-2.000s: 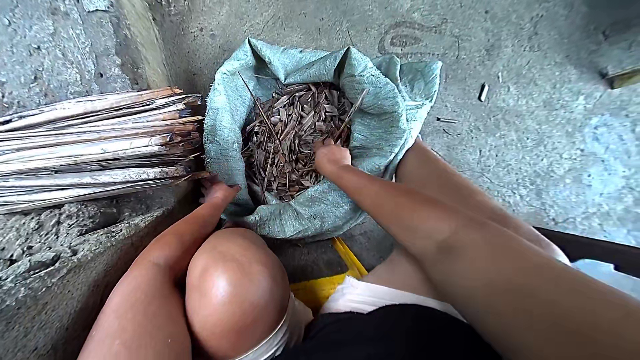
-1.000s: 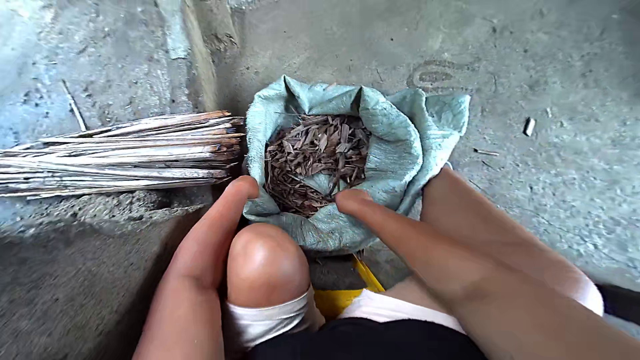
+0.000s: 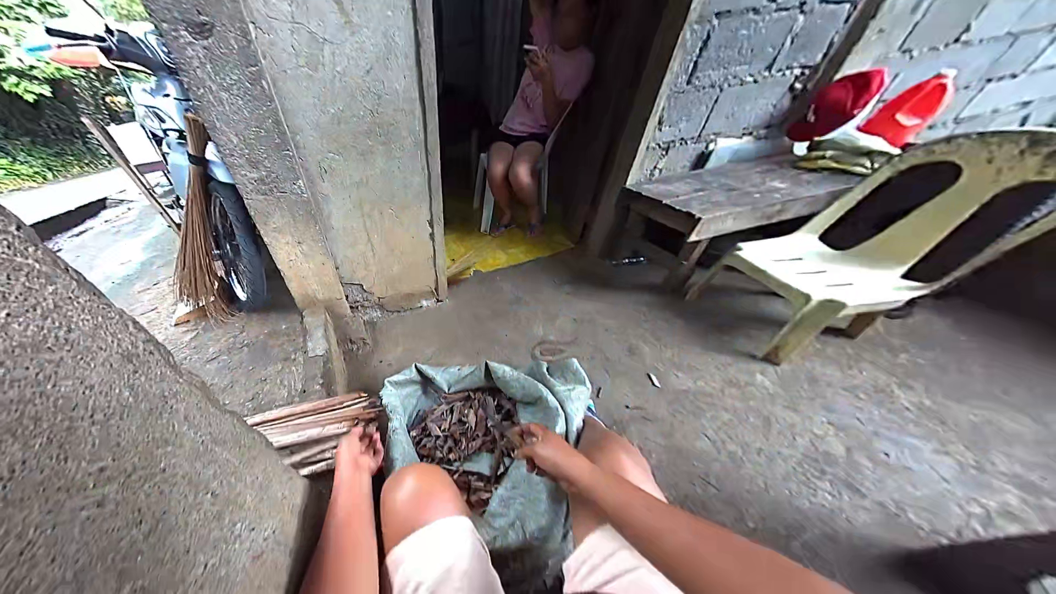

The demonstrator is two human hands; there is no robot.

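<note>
Between my knees stands a pale green woven sack [image 3: 536,503] with its rim rolled down, holding dry brown husks or leaf pieces [image 3: 466,429]. My right hand [image 3: 540,450] is at the sack's right inner edge, fingers bent near the dry pieces; whether it pinches any is unclear. My left hand [image 3: 360,450] is left of the sack, its fingers curled and raised over the end of a bundle of dry stalks [image 3: 309,425]. I cannot tell whether that hand holds anything.
A rough concrete wall [image 3: 124,412] rises close on my left. Ahead, a person [image 3: 544,99] sits in a doorway. A plastic chair [image 3: 858,256] and wooden bench [image 3: 742,194] stand at right. A stick broom [image 3: 196,223] leans by a motorcycle [image 3: 231,239] at far left.
The view has tilted up sharply, bringing the doorway, chair and motorcycle into sight. My left hand has left the sack's rim, where it was two seconds ago.
</note>
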